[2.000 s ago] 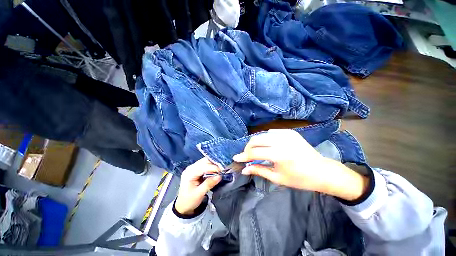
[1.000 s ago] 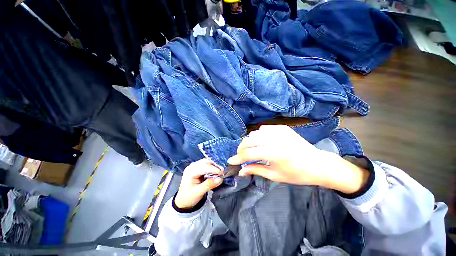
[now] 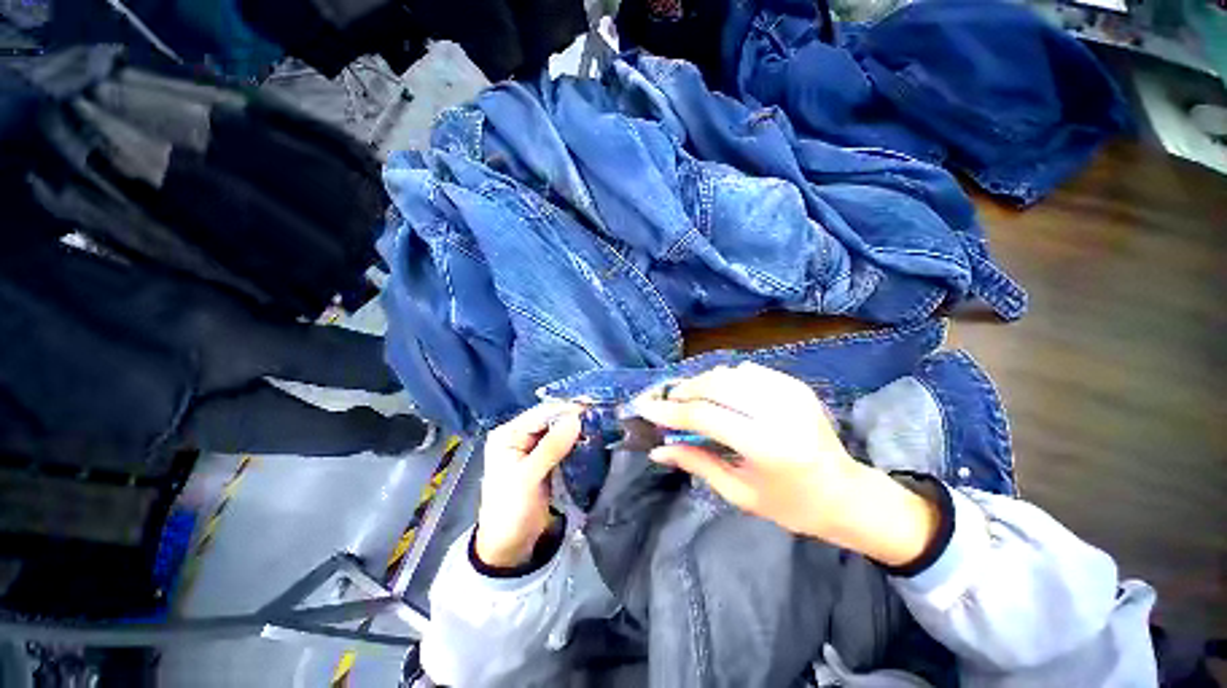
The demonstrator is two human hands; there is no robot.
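Observation:
A denim jacket (image 3: 982, 430) lies over my lap and the table's near edge, blue outside and grey inside. My left hand (image 3: 518, 487) pinches the pointed end of its collar (image 3: 592, 387) between thumb and fingers. My right hand (image 3: 774, 450) is just right of it, closed around small dark snips (image 3: 641, 434). The dark blades point left toward the collar; the rest is mostly hidden in my fist. Whether the blades touch the cloth cannot be told.
A pile of denim garments (image 3: 592, 229) lies just beyond my hands on the brown table (image 3: 1103, 296). A darker denim heap (image 3: 982, 88) is at the far right. A person in dark clothing (image 3: 256, 350) is at the left, above the grey floor (image 3: 310, 518). A metal frame (image 3: 316, 578) stands low left.
The view has shifted slightly. My left hand has turned more upright at the collar and the snips have moved slightly apart from it. The dark-clothed person at the left has moved.

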